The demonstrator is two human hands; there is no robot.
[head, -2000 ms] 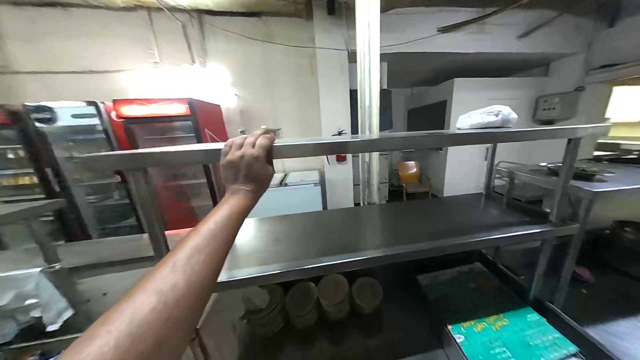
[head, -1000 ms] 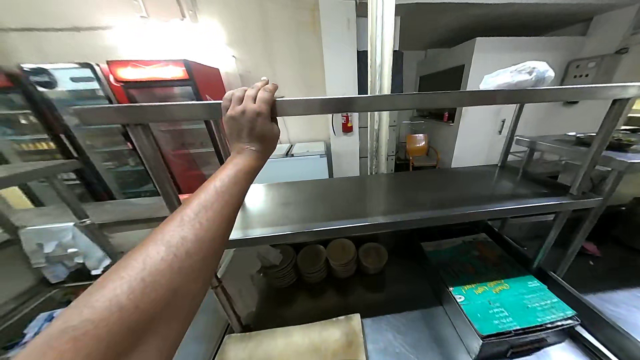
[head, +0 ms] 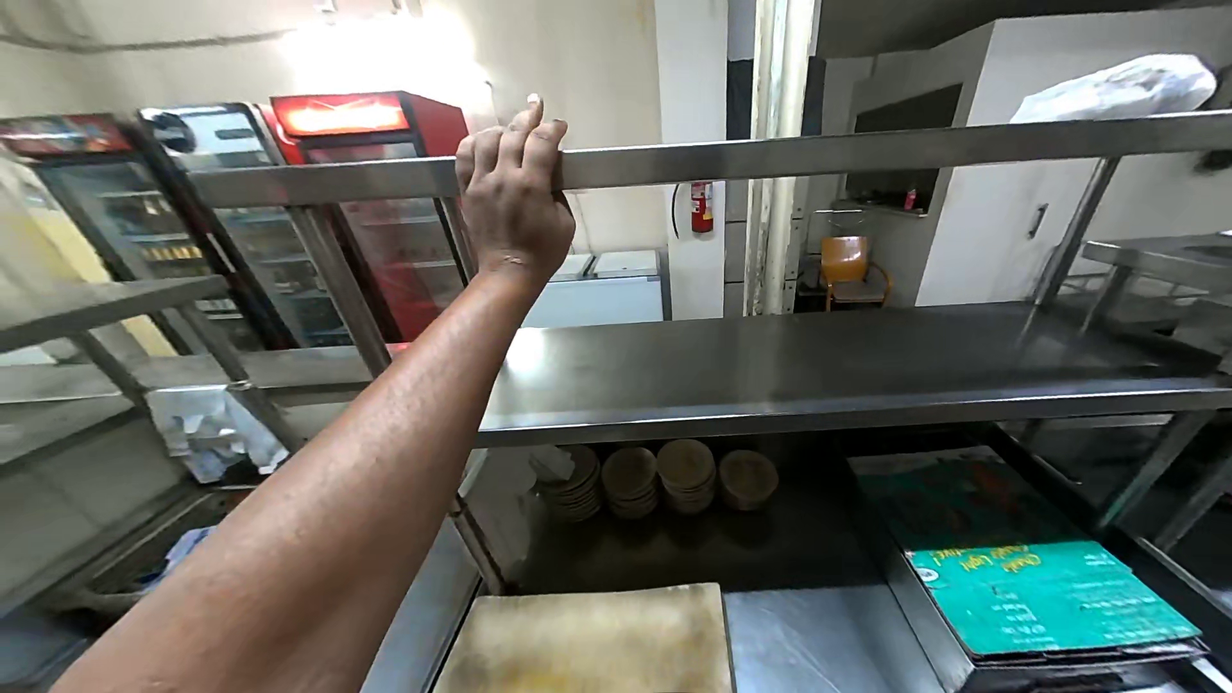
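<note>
My left hand [head: 515, 192] reaches up and rests with bent fingers over the top rail [head: 703, 162] of a steel rack. The forearm crosses the view from the lower left. Below the rail is a bare steel shelf [head: 770, 371]. Under that shelf stand several stacks of round, flat pale pieces [head: 686, 464]. A worn, stained board [head: 597, 635] lies on the steel counter [head: 818, 626] below. To its right, a green printed sheet [head: 1049, 597] lies on a dark box-like unit. My right hand is out of view.
A white plastic bag [head: 1121, 89] sits on the rail at the right. Behind stand a red drinks fridge [head: 385, 221], other glass-door fridges, a chest freezer [head: 597, 294], a fire extinguisher [head: 702, 207], an orange-brown chair [head: 847, 269] and a pale pole. Crumpled foil-like sheeting [head: 214, 428] hangs at left.
The view has tilted down and shows more of the counter and board. My left hand stays on the top rail throughout.
</note>
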